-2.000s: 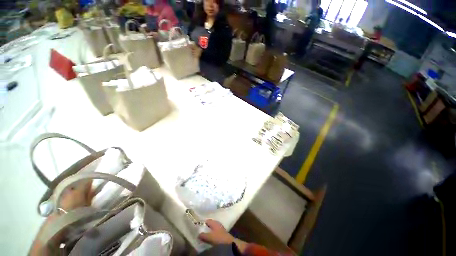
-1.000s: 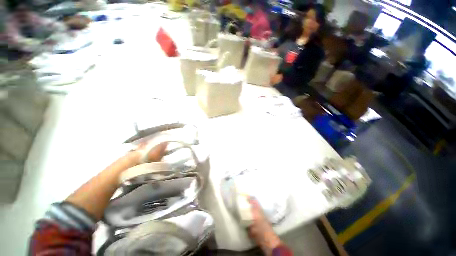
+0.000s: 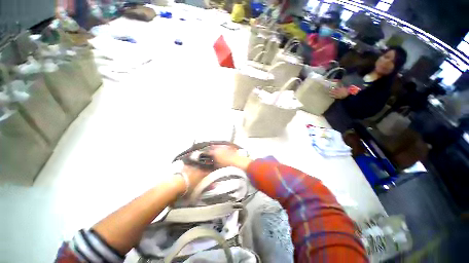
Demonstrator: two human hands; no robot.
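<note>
Several beige tote handbags (image 3: 234,218) stand close together before me, white tissue stuffing (image 3: 198,231) in their mouths and looped handles up. My left hand (image 3: 194,172) and my right hand (image 3: 226,155) meet at the mouth of the farthest bag of this group. A small dark item (image 3: 204,160) shows between the fingertips; I cannot tell what it is. The fingers are small and blurred, so their grip is unclear. The clear polybag of sachets (image 3: 273,226) lies right of the bags, partly behind my right sleeve.
More tote bags (image 3: 270,115) stand across the table, a red sign (image 3: 223,52) behind them. A person (image 3: 373,87) sits at the right edge, touching a bag. A printed stack (image 3: 329,141) and strap bundles (image 3: 383,233) lie along that edge. A row of bags (image 3: 51,105) stands at left.
The view has turned left. My right hand has moved from beside the sachet bag, where it held a pale bundle, to the farthest bag's mouth, joining my left hand.
</note>
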